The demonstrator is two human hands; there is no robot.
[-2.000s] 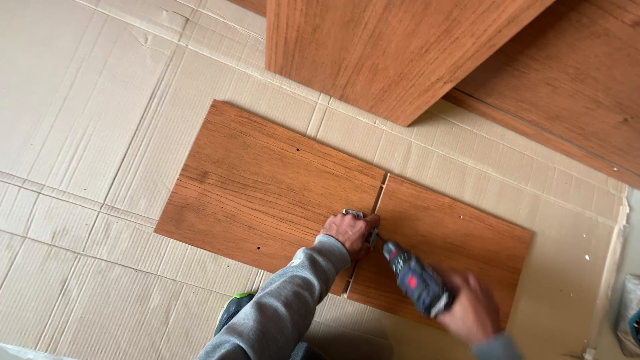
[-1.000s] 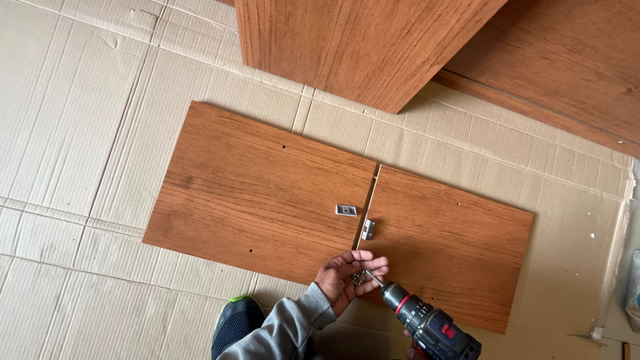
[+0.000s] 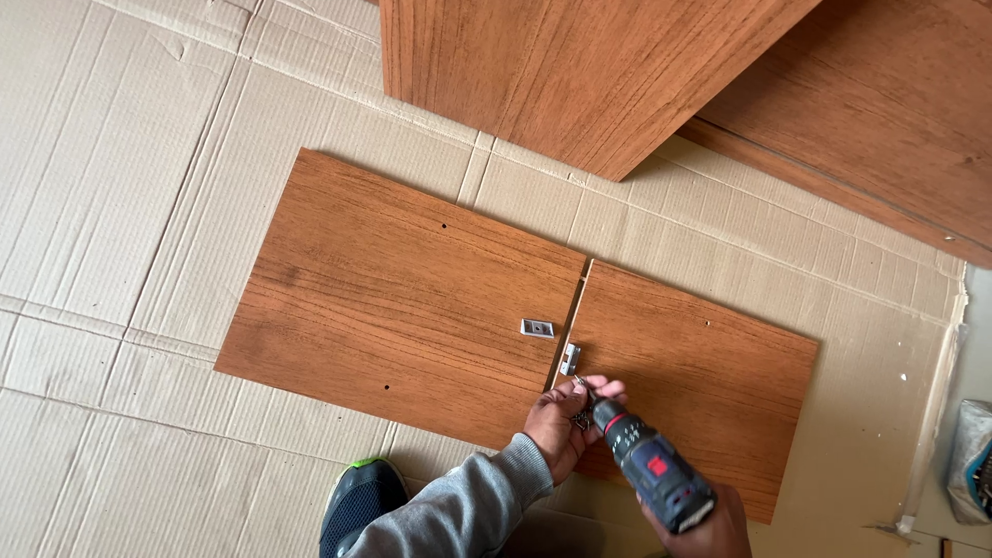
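Note:
Two brown wood-grain panels lie side by side with a narrow gap, the larger panel (image 3: 403,287) left and the smaller panel (image 3: 697,387) right. My left hand (image 3: 562,426) holds several small screws (image 3: 581,420) over the panels' lower edges, one screw between thumb and finger at the drill's tip. My right hand (image 3: 701,523) grips a cordless drill (image 3: 659,473), its nose pointing up-left to those fingers. A small grey bracket (image 3: 571,359) stands at the smaller panel's left edge, just above my left fingertips. Another grey bracket (image 3: 537,328) lies on the larger panel.
Cardboard sheeting (image 3: 294,442) covers the floor. A large wood-grain panel (image 3: 558,70) reaches in from the top, with another panel (image 3: 876,116) behind it at upper right. A dark shoe (image 3: 364,504) is at the lower edge. An open bag (image 3: 969,465) stands at the far right.
Two seconds ago both hands were at the panels' gap, my left hand over the brackets. Both then moved down toward the lower edges, uncovering the brackets. Since one second ago, the fingers and drill tip have come nearer the right bracket.

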